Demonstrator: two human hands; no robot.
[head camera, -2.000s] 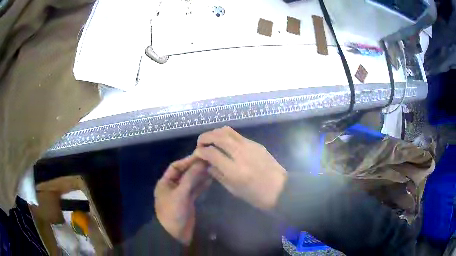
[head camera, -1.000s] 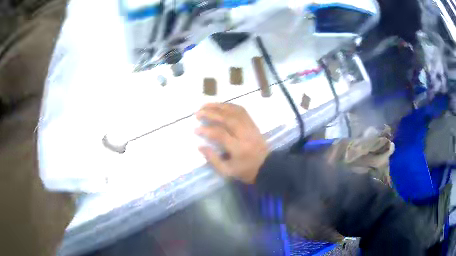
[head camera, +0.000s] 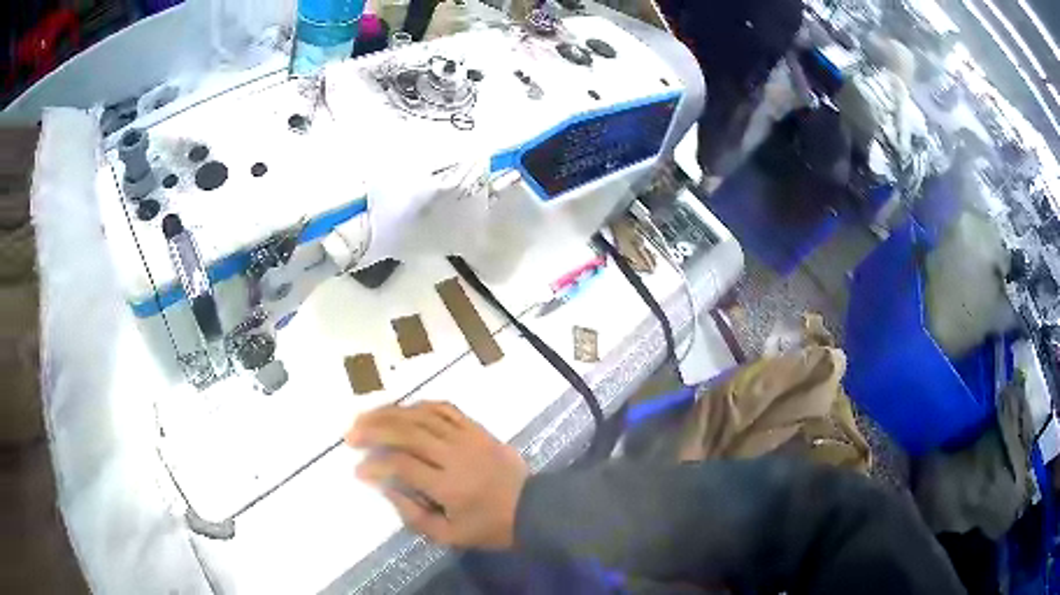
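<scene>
My right hand is over the front of the white machine bed, palm down, fingers bent and pointing left. Something small and dark shows between the fingers, but blur hides whether they hold it. My left hand is out of the picture. The white sewing machine with a blue stripe stands behind. Its needle area is at the left end, away from my hand. Two small brown patches and a brown strip lie on the bed beyond my fingers.
Pink and blue snips and another small patch lie right of a black cord. White fabric hangs at the left. Brown cloth and a blue crate are at the right. A blue cup stands behind the machine.
My hands were together below the table edge; then my right hand moved up over the bed and my left hand left the picture. The view has swung up, showing the machine head.
</scene>
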